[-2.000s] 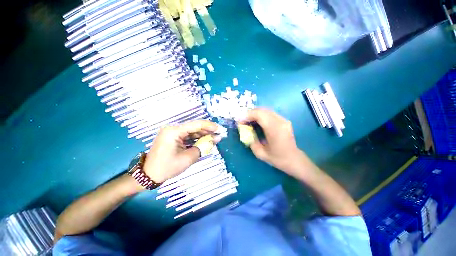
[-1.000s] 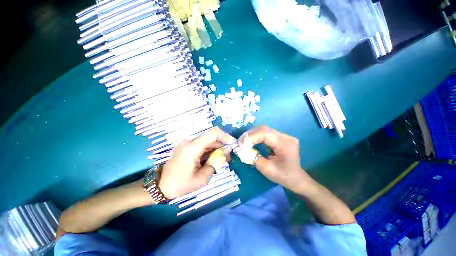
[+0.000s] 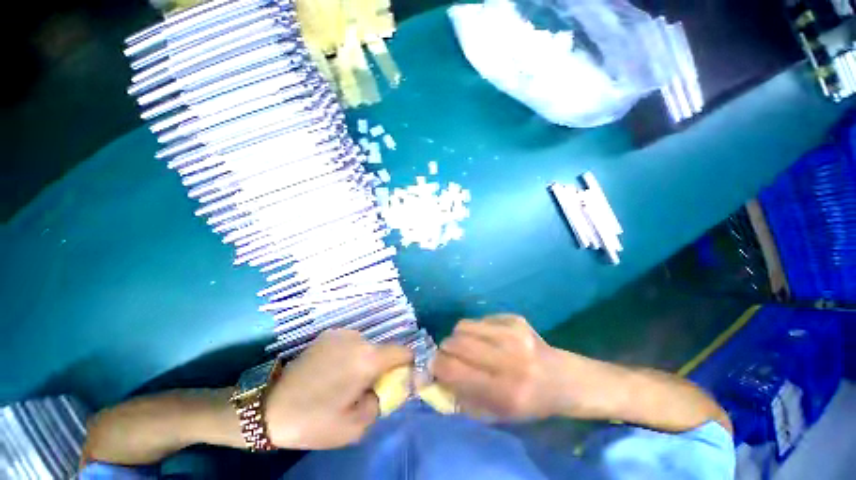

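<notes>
My left hand [image 3: 338, 389], with a metal watch at the wrist, is at the near end of the slanting row of silvery rods [image 3: 272, 169]. My right hand [image 3: 493, 370] is beside it, the fingertips of both hands almost meeting close to my body. Yellow coverings show on both thumbs. Something small and pale shows between the fingertips, but it is blurred and I cannot tell what it is or which hand grips it. A loose pile of small white plastic pieces [image 3: 424, 214] lies beyond the hands, right of the row.
A clear plastic bag of white pieces [image 3: 535, 70] lies beyond the pile. A few separate rods [image 3: 587, 217] lie on the right of the green bench [image 3: 507, 272]. Yellow strips [image 3: 352, 42] lie at the row's far end. Bagged rods [image 3: 42, 436] are at lower left, blue crates [image 3: 751, 375] at right.
Both hands have moved from beside the white pile down toward my body, over the near end of the row. The view has shifted slightly.
</notes>
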